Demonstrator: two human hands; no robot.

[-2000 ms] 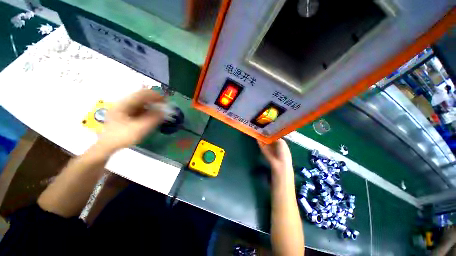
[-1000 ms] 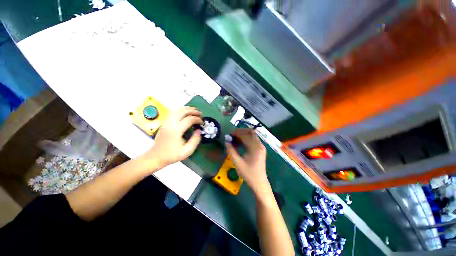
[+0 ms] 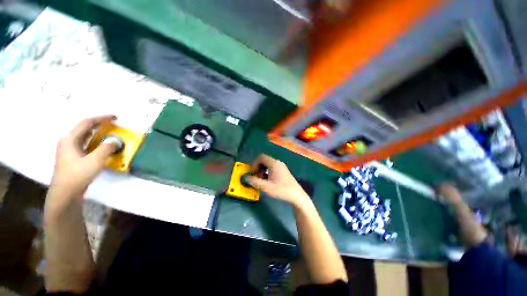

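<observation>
The black round cup (image 3: 197,141) sits on the green base with a white star-shaped piece (image 3: 198,139) in it. My left hand (image 3: 81,155) is at the left yellow button box (image 3: 130,148), thumb on its round button, fingers apart and empty. My right hand (image 3: 277,182) has its thumb on the button of the right yellow button box (image 3: 236,186). A small dark metal cylindrical part (image 3: 263,172) shows between its fingers, partly hidden and blurred. The green press head (image 3: 202,81) is above and behind the cup.
The control box (image 3: 370,110) with orange edges overhangs the right. Metal parts (image 3: 364,202) lie heaped right of my right hand. A white sheet (image 3: 144,199) covers the left bench, with white pieces scattered at its upper part. Another person's arm (image 3: 462,214) reaches in at the right.
Both hands have left the cup area and moved apart to the two button boxes. The white star piece in the cup is now uncovered. The camera view has shifted.
</observation>
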